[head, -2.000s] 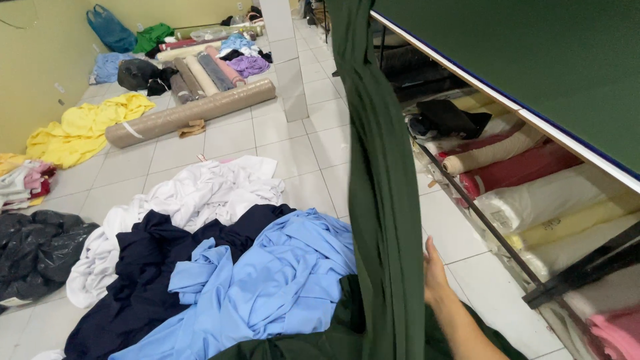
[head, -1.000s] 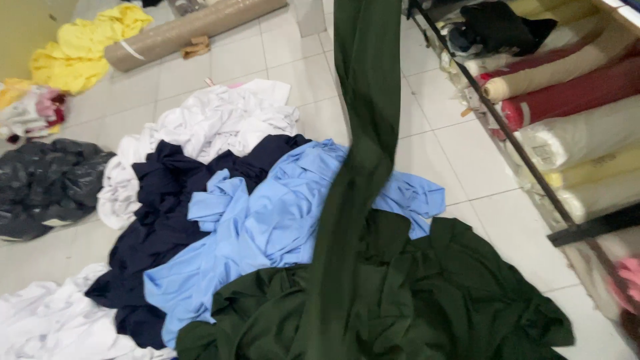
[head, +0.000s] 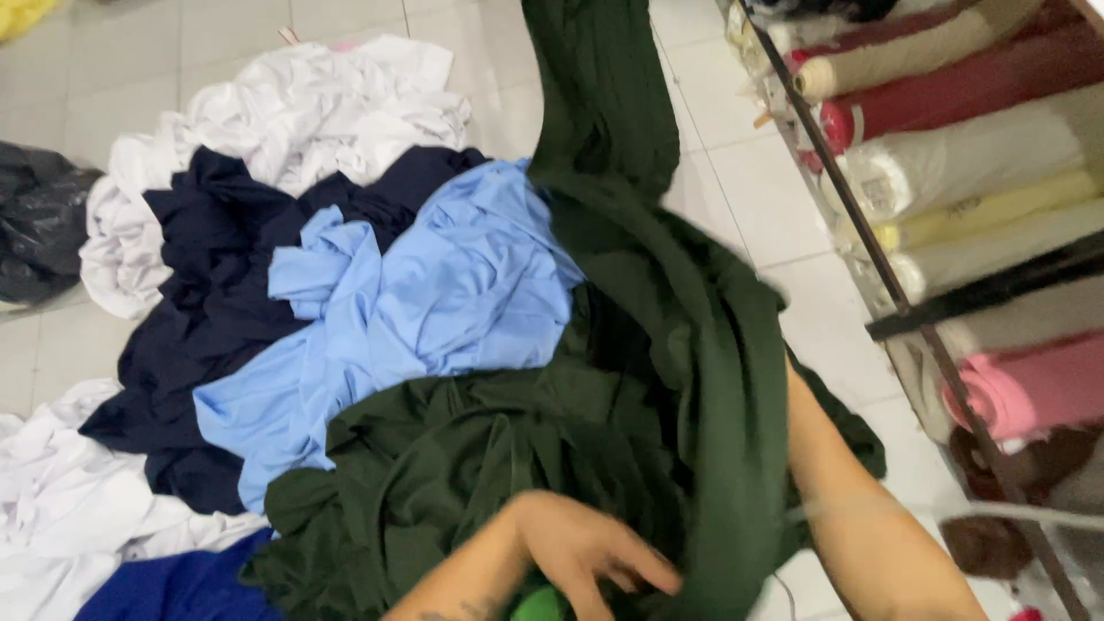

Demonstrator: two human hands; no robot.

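A long dark green cloth (head: 733, 431) hangs from the top of the view and drapes in a loop at the right, over a dark green cloth heap (head: 483, 431) on the floor. My left hand (head: 595, 552) is low in the view, blurred, with fingers apart beside the hanging fold; no cloth is seen in its grip. A small bright green thing (head: 539, 604) shows below it. My right forearm (head: 862, 492) reaches up behind the fold, which hides the right hand. Light blue cloth (head: 466, 276) lies against the green heap, with navy cloth (head: 224, 259) beside it.
White cloth (head: 302, 112) lies behind the navy, more white cloth (head: 60, 500) and royal blue cloth (head: 181, 578) at lower left. A black plastic bag (head: 39, 224) sits at the left edge. At right, a metal rack frame (head: 828, 155) holds several fabric rolls (head: 975, 95). A pale cord (head: 1018, 513) crosses there.
My left hand and right forearm have come into view at the bottom. The hanging green cloth now loops out to the right over the heap. The view has tilted down from the room.
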